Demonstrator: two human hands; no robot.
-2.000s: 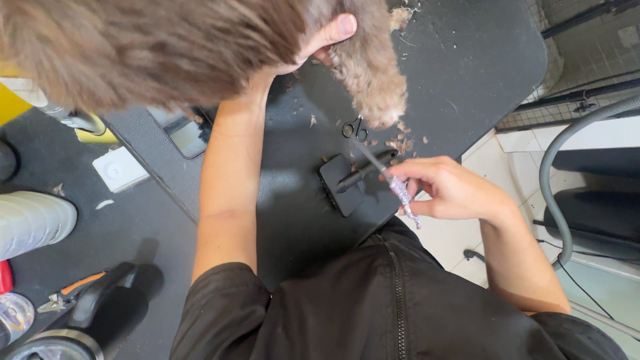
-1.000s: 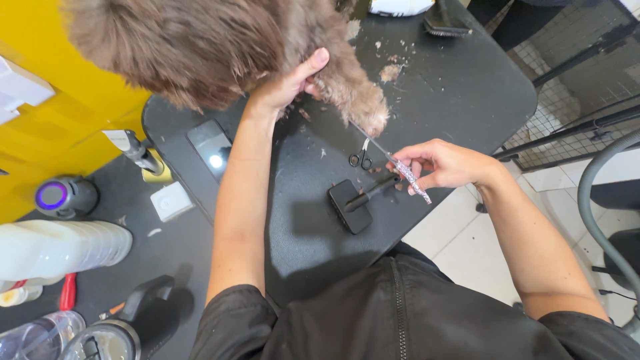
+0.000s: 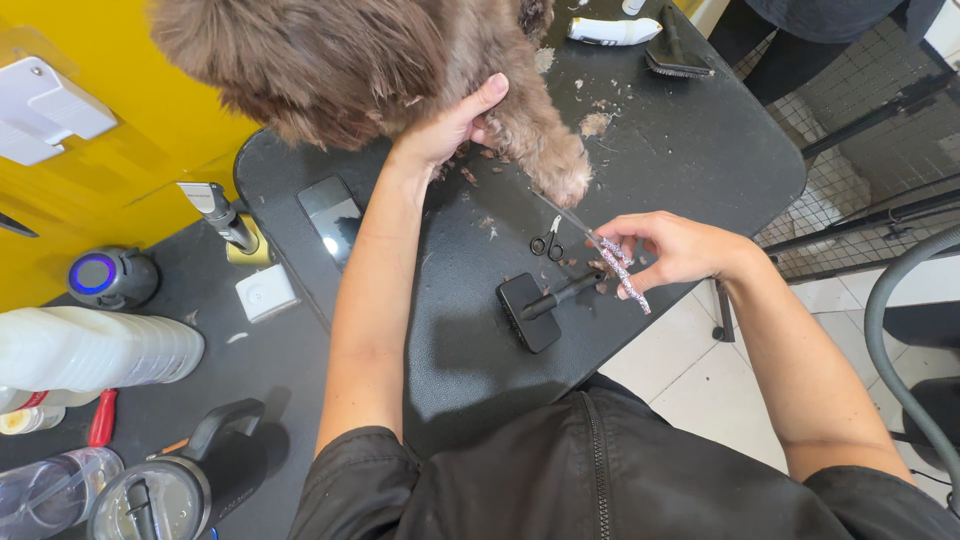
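A brown, fluffy dog [image 3: 360, 67] stands on the black grooming table [image 3: 705, 157] at the top. Around the upper part of its front leg [image 3: 529, 127] my left hand [image 3: 454, 124] is closed, thumb on top; the fingers beneath are partly hidden. My right hand [image 3: 660, 251] holds grooming scissors [image 3: 619, 262] with glittery pink handles, the blades pointing up-left to the paw's lower edge. Whether the tips touch the fur I cannot tell. Small black-handled scissors [image 3: 549, 241] and a black slicker brush [image 3: 531, 315] lie below the paw, amid fur clippings [image 3: 596, 124].
White clippers [image 3: 613, 31] and another slicker brush [image 3: 675, 56] lie at the table's far side. A phone [image 3: 334, 217] is left of my left forearm. Bottles [image 3: 97, 349], a mug [image 3: 210, 465] and clippers on a stand [image 3: 225, 217] occupy the left surface. A person [image 3: 817, 37] stands beyond, upper right.
The view has shifted, showing more of the yellow wall and far table. My left hand stays on the leg, and the glittery scissors stay in my right hand near the paw.
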